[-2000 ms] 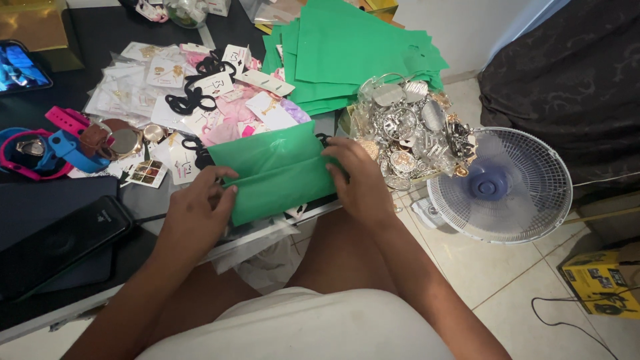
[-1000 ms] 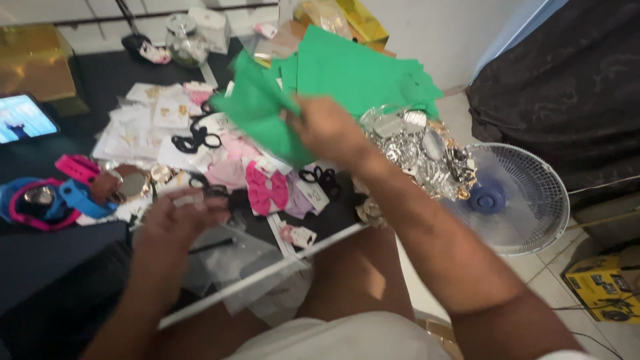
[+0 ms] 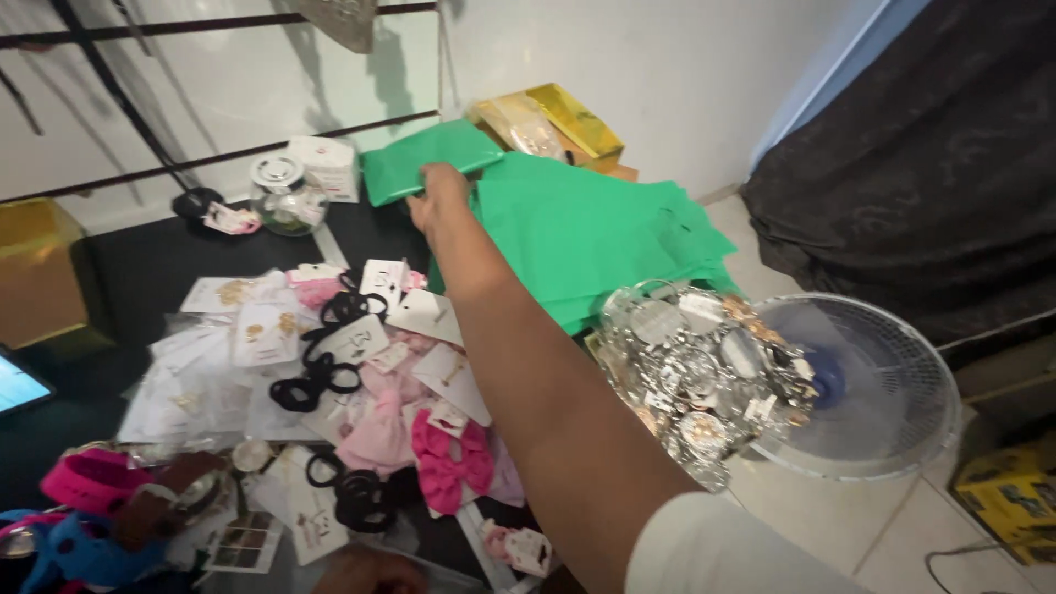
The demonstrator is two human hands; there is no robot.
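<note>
My right hand [image 3: 439,195] is stretched out to the back of the dark table, its fingers on the near edge of a folded green sheet [image 3: 429,157] with a glossy surface. Right beside that lies a loose stack of green sheets [image 3: 577,231]. Low in the view, my left hand [image 3: 371,571] shows only in part, by clear plastic at the table's front; its fingers are hidden. Between the hands lie carded hair bows, a bright pink bow [image 3: 451,462] among them, black hair ties [image 3: 313,384] and bagged earrings [image 3: 264,330].
Silver jewellery [image 3: 693,371] is heaped right of the stack, next to a standing fan [image 3: 866,388]. A glass jar [image 3: 287,198], a white box [image 3: 326,167] and a gold box [image 3: 577,124] stand at the back. Watches with coloured straps [image 3: 99,536] lie at front left.
The folded green sheet was between both hands over the table's front edge; my right hand has carried it to the back, beside the stack. My left hand has let go of it. The view has shifted.
</note>
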